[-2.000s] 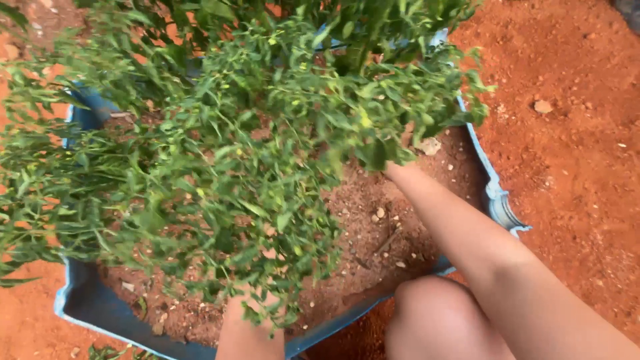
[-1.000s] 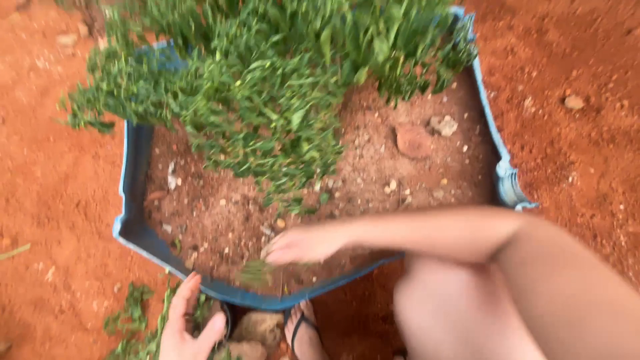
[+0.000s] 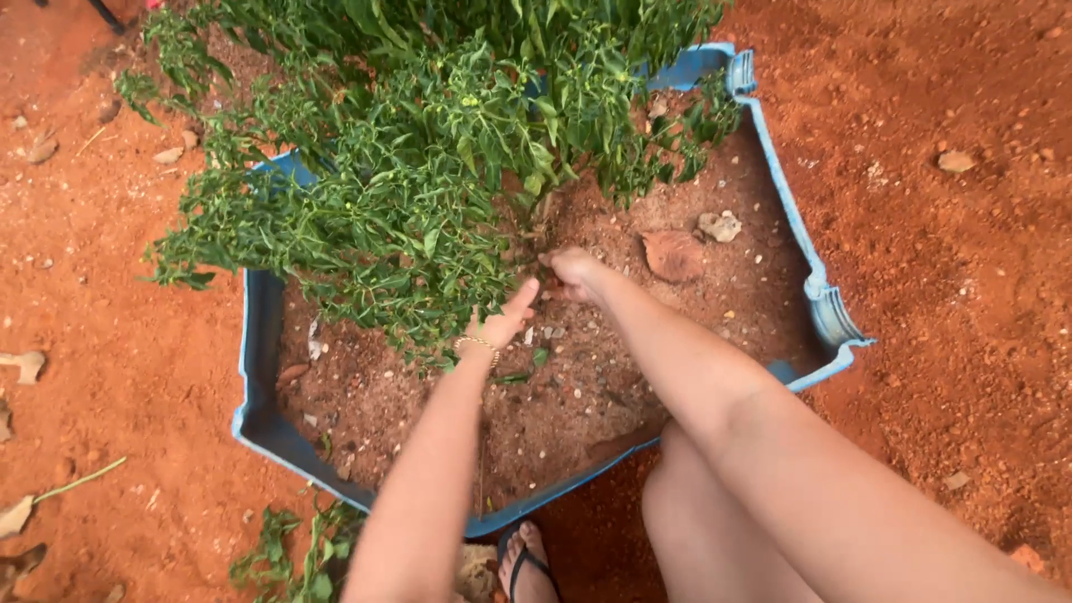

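Observation:
A leafy green plant [image 3: 402, 201] with small buds grows from soil [image 3: 578, 410] inside a blue plastic planter [image 3: 800, 222]. My left hand [image 3: 505, 321], with a braided bracelet at its wrist, is beside the plant's lower leaves, fingers apart and pointing to the stem base. Close to the stem base [image 3: 532, 226], my right hand [image 3: 574, 272] has its fingers bent near the soil; whether they grip anything is too small to tell. Part of my left hand is behind leaves.
A dry brown leaf [image 3: 672, 255] and a pale stone [image 3: 718, 226] lie on the soil at the right. Cut or loose green foliage [image 3: 301, 548] lies outside the planter's near edge, beside my foot in a flip-flop [image 3: 529, 563]. Reddish ground surrounds the planter.
Both hands have moved up in the view to the plant's base. One second ago my left hand was outside the near rim and my right hand was over the near soil, by some green leaves.

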